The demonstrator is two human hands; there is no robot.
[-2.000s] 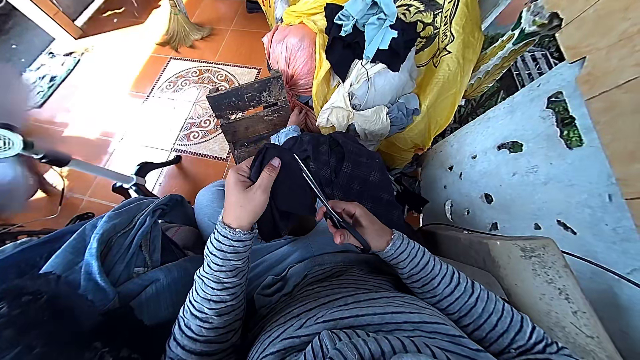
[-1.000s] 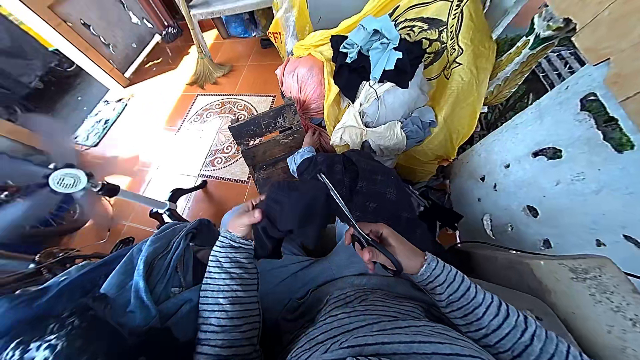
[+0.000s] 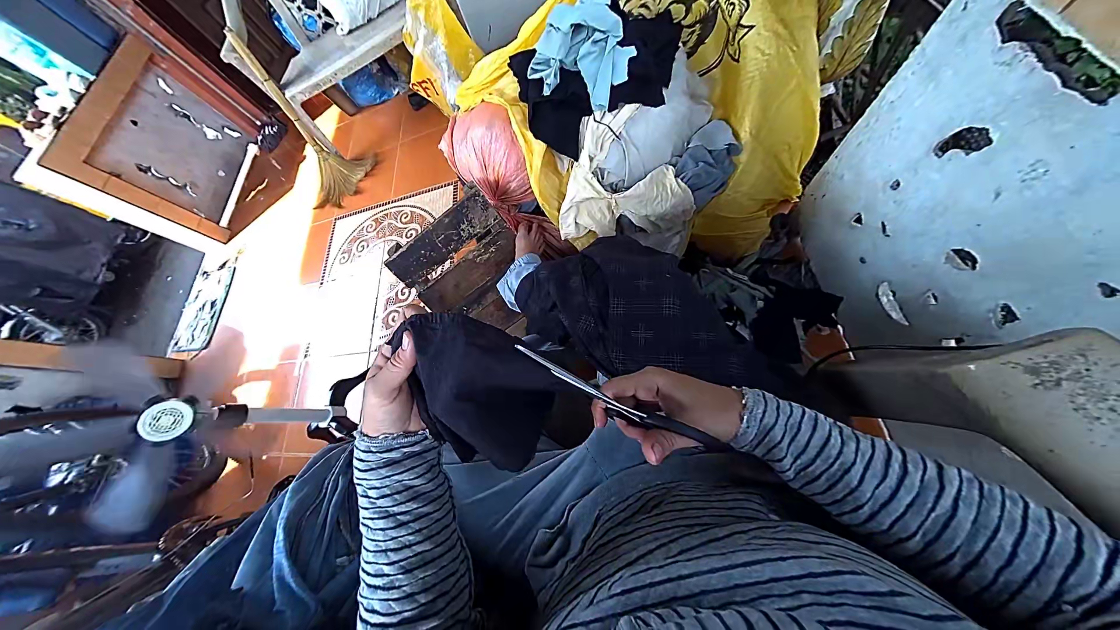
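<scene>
Bunched black cloth (image 3: 490, 385) hangs from my left hand (image 3: 391, 385), which grips it by its upper left edge. My right hand (image 3: 669, 407) holds a pair of scissors (image 3: 582, 382) with dark handles. Their blades lie together or nearly so and point up and left, the tips close to the cloth's right side; whether they touch it I cannot tell. Beyond my hands, over my knee, lies dark checked fabric (image 3: 656, 302). My bare foot (image 3: 529, 241) shows beyond it, near a light blue cuff (image 3: 516, 280).
A pedestal fan (image 3: 166, 421) with blurred blades stands at left. Yellow sacks (image 3: 761, 131), a pink bag (image 3: 490, 153) and scrap cloths (image 3: 582, 52) are piled ahead beside a wooden board (image 3: 451, 245). A straw broom (image 3: 339, 175) leans farther back. A chipped pale panel (image 3: 954, 192) stands at right.
The black cloth in my left hand is now raised and spread wider. The scissors, open-handled in view a second ago, are now turned flatter, tips pointing more to the left.
</scene>
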